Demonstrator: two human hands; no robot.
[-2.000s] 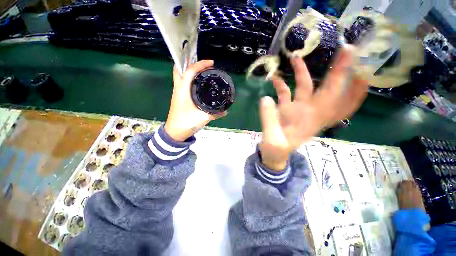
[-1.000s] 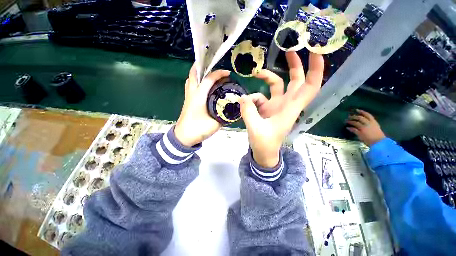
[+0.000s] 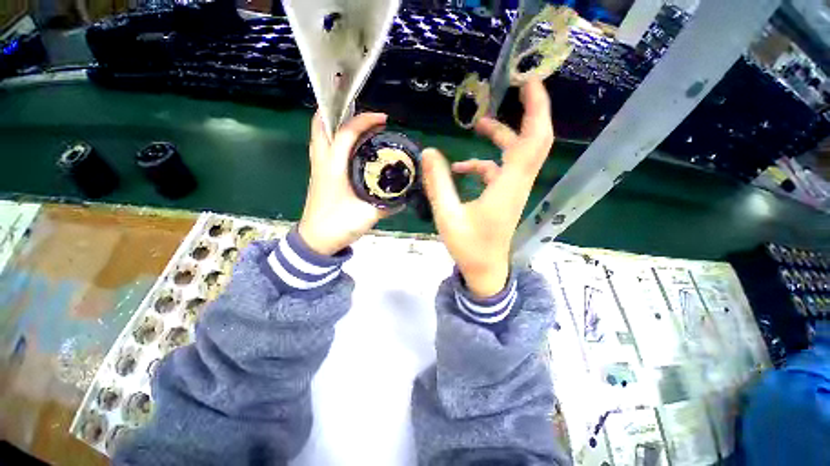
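My left hand point(image 3: 332, 189) holds a black cylindrical unit point(image 3: 362, 188) with its round end facing me, and also pinches a folded white sticker sheet point(image 3: 342, 45) that rises above it. A pale yellow ring sticker point(image 3: 376, 183) lies inside the unit's round end. My right hand point(image 3: 487, 196) is just right of the unit, its thumb at the unit's edge. More cream rings cling to its raised fingertips: a small ring point(image 3: 481, 102) and one or more overlapping rings point(image 3: 552, 56) above it.
A green conveyor belt point(image 3: 246, 168) crosses behind my hands, with two black units point(image 3: 167, 171) at left. A spotted diagonal post point(image 3: 628, 123) stands right. A white tray with holes point(image 3: 156, 309) lies left. Stacked black trays point(image 3: 209, 59) stand behind. A blue sleeve point(image 3: 790, 414) shows lower right.
A ring from my right hand now sits in the unit's end. My left hand moved right, then back left with unit and sheet. The belt units shifted right; the neighbour's hand left view.
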